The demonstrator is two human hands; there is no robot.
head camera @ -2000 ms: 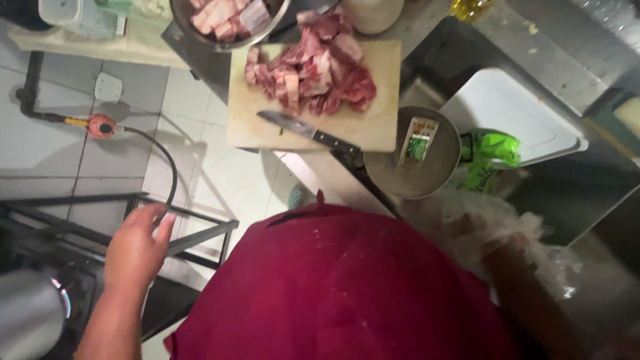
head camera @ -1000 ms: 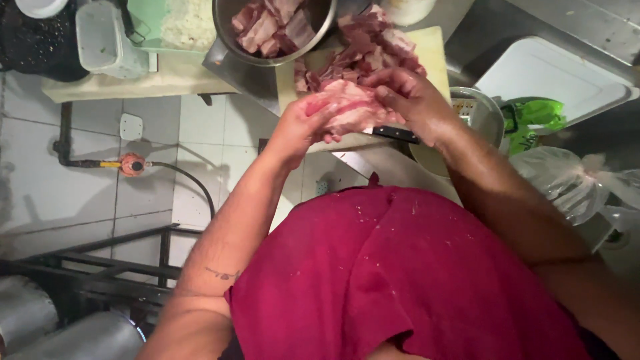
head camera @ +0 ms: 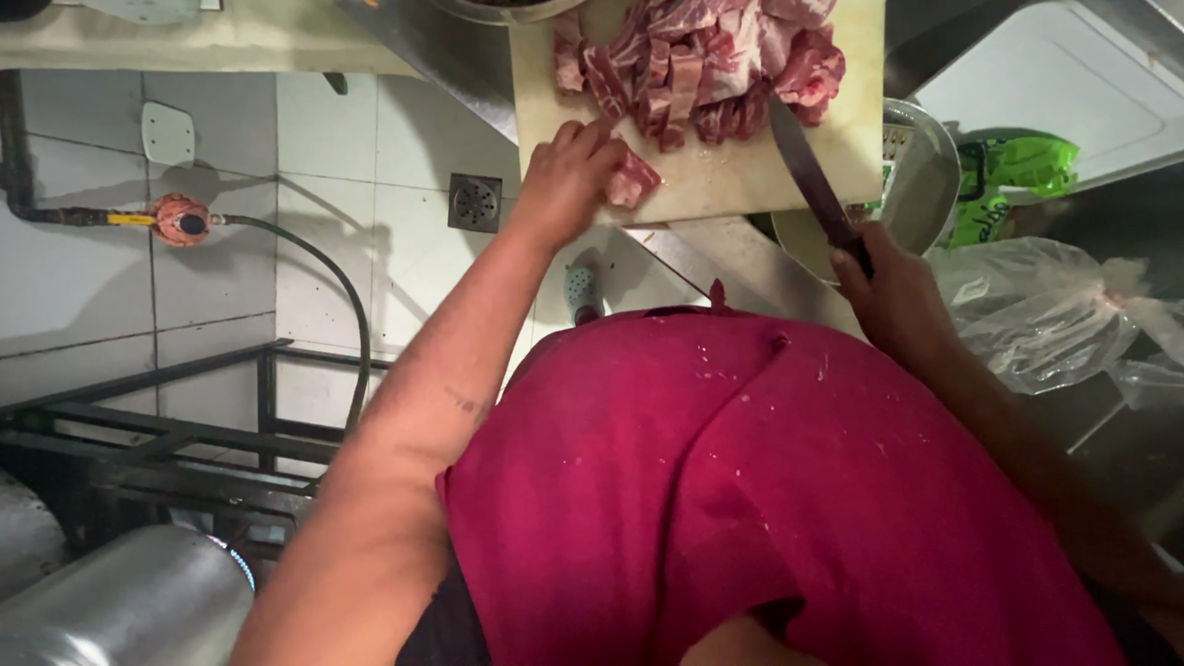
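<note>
My left hand (head camera: 572, 180) grips a piece of raw meat (head camera: 634, 181) near the front left edge of a pale cutting board (head camera: 740, 190). My right hand (head camera: 888, 277) is closed around the handle of a kitchen knife (head camera: 809, 171), whose blade points up and left over the board's front right part. The blade tip is beside a pile of cut raw meat (head camera: 689, 74) that covers the back of the board. The knife's handle is mostly hidden by my fingers.
A metal bowl (head camera: 509, 11) stands behind the board. To the right are a round pan (head camera: 939, 176) with a grater (head camera: 893, 153), a green bag (head camera: 1017, 171), a white tray (head camera: 1064, 83) and a clear plastic bag (head camera: 1027, 314). At lower left, a metal pot (head camera: 129, 601) stands by a burner flame.
The knife lay on the board before; now my right hand holds it. A second ago both hands held a large piece of meat over the board; now they are apart.
</note>
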